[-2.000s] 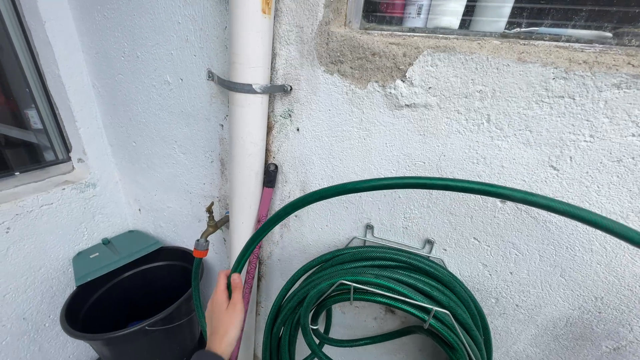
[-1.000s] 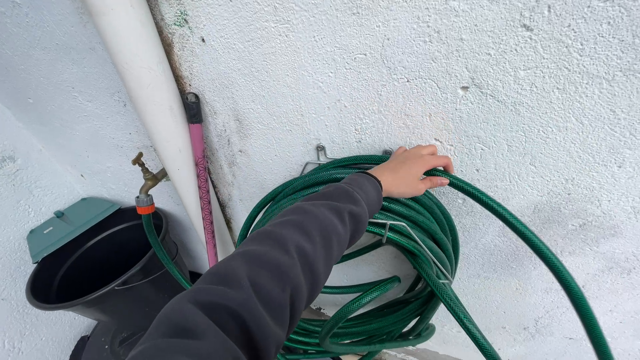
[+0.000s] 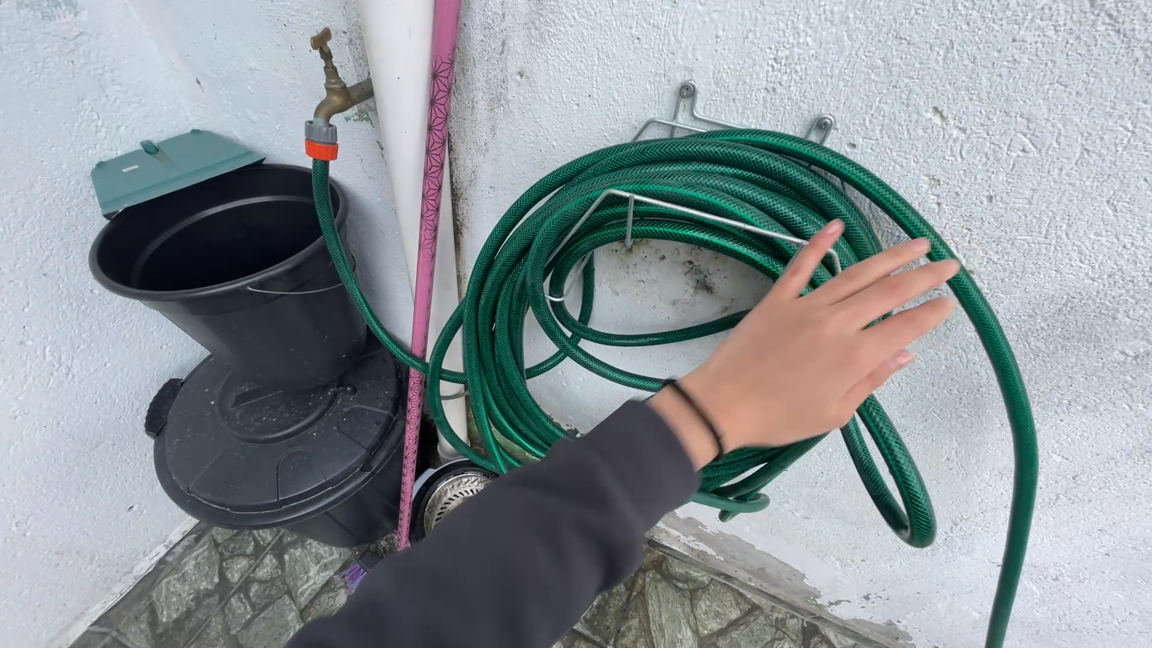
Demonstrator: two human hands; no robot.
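Observation:
A green braided garden hose (image 3: 504,297) hangs in a thick coil on a metal wire hose hanger (image 3: 711,216) fixed to the white wall. My left hand (image 3: 810,342) reaches over the right side of the coil, back of the hand up and fingers spread. Its fingertips are beside or over the outermost strand, which runs down the right side and out of the bottom of view; contact cannot be told. A black band is round the wrist. At the left, the hose joins a brass tap (image 3: 335,90) through a grey and orange connector (image 3: 320,141). My right hand is out of view.
A black bucket (image 3: 270,306) with a green lid piece (image 3: 175,166) behind its rim stands on a black lidded bin (image 3: 261,450). A pink patterned pole (image 3: 430,207) leans by a white pipe (image 3: 396,117). Low down are a round metal grate (image 3: 454,490) and stone-patterned floor (image 3: 648,603).
My left hand held the hose near the tap, then at the top of the coil; now its fingers are spread, no longer gripping it. The view has shifted downward.

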